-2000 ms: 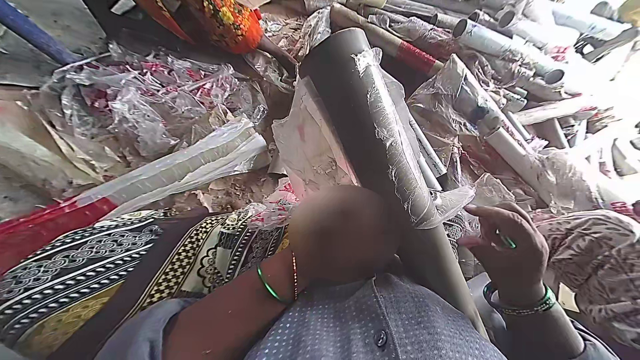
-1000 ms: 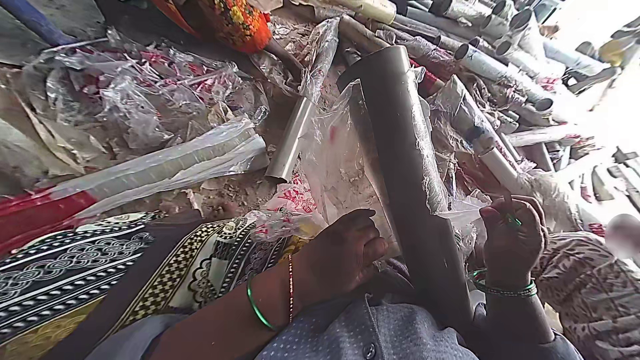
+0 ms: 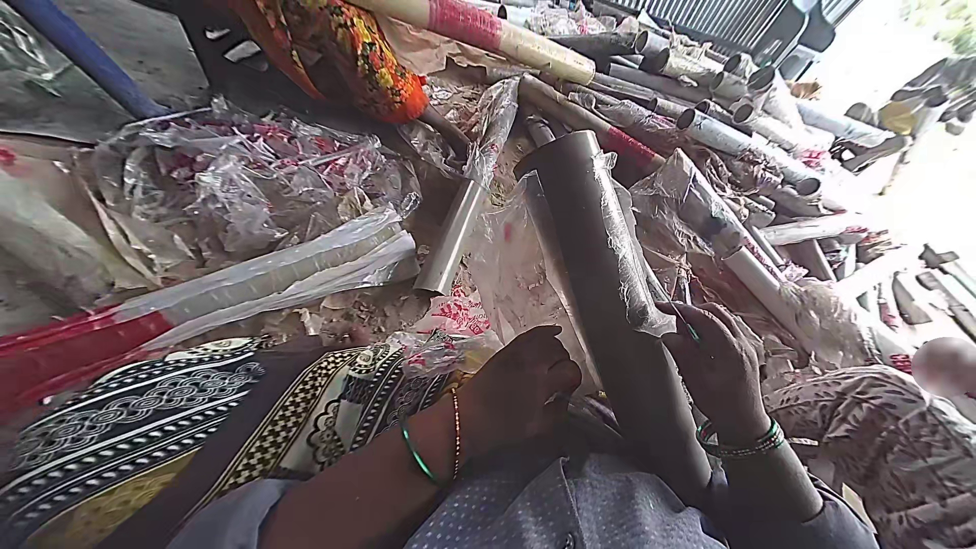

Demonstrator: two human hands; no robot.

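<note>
A thick dark grey plastic pipe [image 3: 621,305] leans against my body, its far end up, between my two hands. Clear plastic film [image 3: 629,259] clings in a strip along its right side, and more loose film [image 3: 507,263] hangs on its left. At the pipe's right edge, my right hand [image 3: 713,358] pinches the lower end of the film strip between thumb and fingers; a slim dark object shows at the fingers, too unclear to name. Left of the pipe, my left hand [image 3: 534,381] is bent with curled fingers near the loose film; whether it grips anything is hidden.
Wrapped pipes [image 3: 762,152] lie heaped at the upper right. Crumpled plastic film [image 3: 259,175] is piled at the left, above a film-wrapped roll [image 3: 290,267]. A short grey pipe [image 3: 454,240] lies beyond my left hand. A person's arm and orange patterned cloth [image 3: 381,69] show at the top.
The film on the pipe's right side reached farther across its face two seconds ago and is now a narrower strip. The pipe's far end has shifted right. My right hand remains at the film.
</note>
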